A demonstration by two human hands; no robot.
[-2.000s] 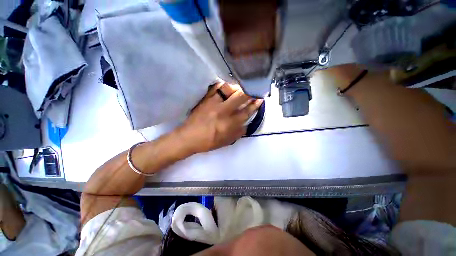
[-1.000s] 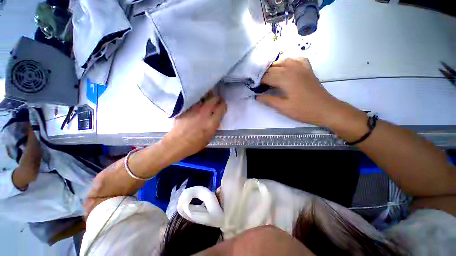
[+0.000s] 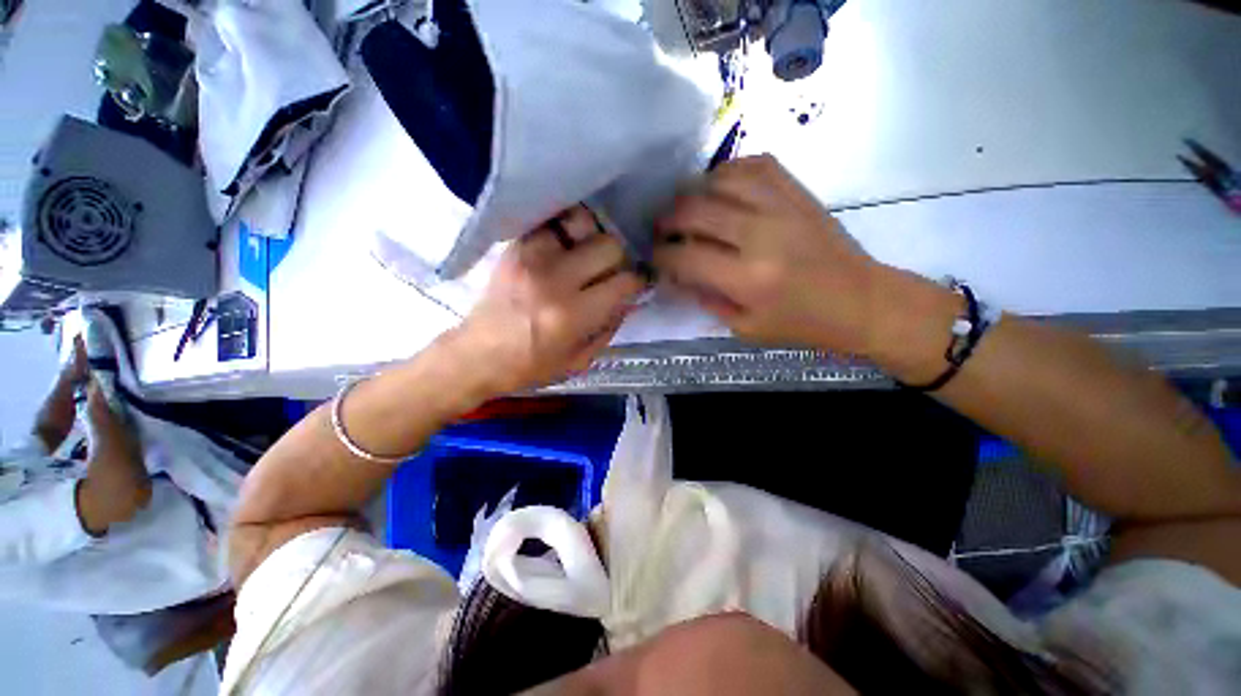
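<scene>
A pale grey fabric panel (image 3: pixel 585 102) with a navy side (image 3: pixel 442 116) is bunched on the white table at upper centre. My left hand (image 3: pixel 565 292) grips its near edge, fingers bent. My right hand (image 3: pixel 762 252) is beside it, fingertips pinching the cloth edge; the fingers are blurred. The fingertips of both hands nearly meet. The machine's needle area (image 3: pixel 728 68) is at the top, just beyond the cloth, partly cut off, with a grey cylindrical attachment (image 3: pixel 798 38) to its right.
Folded grey pieces with dark edges (image 3: pixel 272 102) lie at upper left, near a grey box with a round vent (image 3: pixel 89 211). Snips (image 3: pixel 1209 174) lie at far right. A blue bin (image 3: pixel 415 503) is below the ruler edge (image 3: pixel 762 367). Another person's arm (image 3: pixel 112 462) shows at left.
The view has shifted off the machine head. The cloth has been pulled nearer and folded, showing more navy. My right hand has moved left, close to my left hand.
</scene>
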